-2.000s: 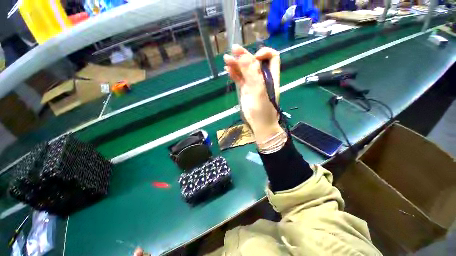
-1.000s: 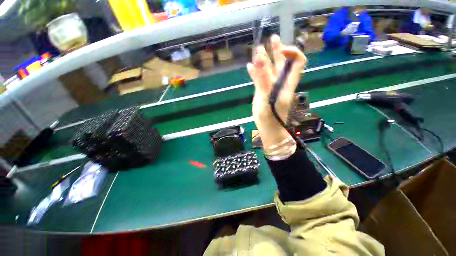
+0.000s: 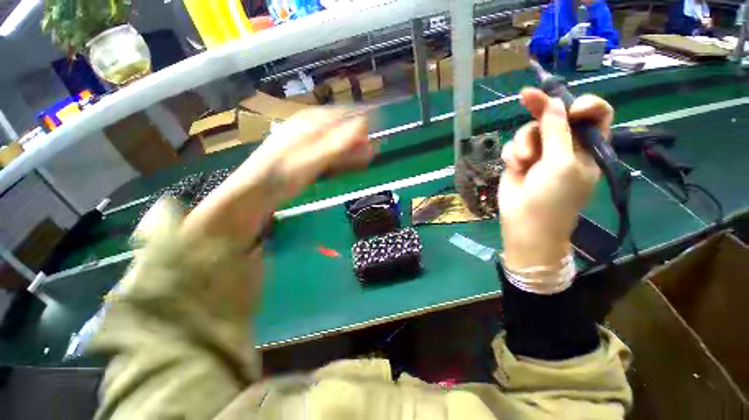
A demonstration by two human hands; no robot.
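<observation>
My right hand (image 3: 550,168) is raised at centre right, closed around the dark handle of a soldering iron (image 3: 567,98). The iron's tip points up and left, and its black cable hangs down beside the wrist. My left hand (image 3: 320,148) is raised at centre left, blurred, with its fingers bent; whether it holds anything cannot be told. A small stack of PCB panels (image 3: 388,256) lies on the green bench below and between the hands, touching neither. The black fume extractor fan (image 3: 374,215) is right behind the stack.
Red lead wires (image 3: 328,252), a brown scrap pad (image 3: 450,209), a clear plastic bag (image 3: 472,246) and a dark iron holder (image 3: 482,184) lie around the stack. A partly hidden phone (image 3: 595,238), a corded black tool (image 3: 645,141) and an open box (image 3: 706,303) are right. My left arm partly hides the large PCB stack.
My left hand and arm have come up into view from the left. My right hand with the iron has moved right. The view has turned towards the right since the oldest frame.
</observation>
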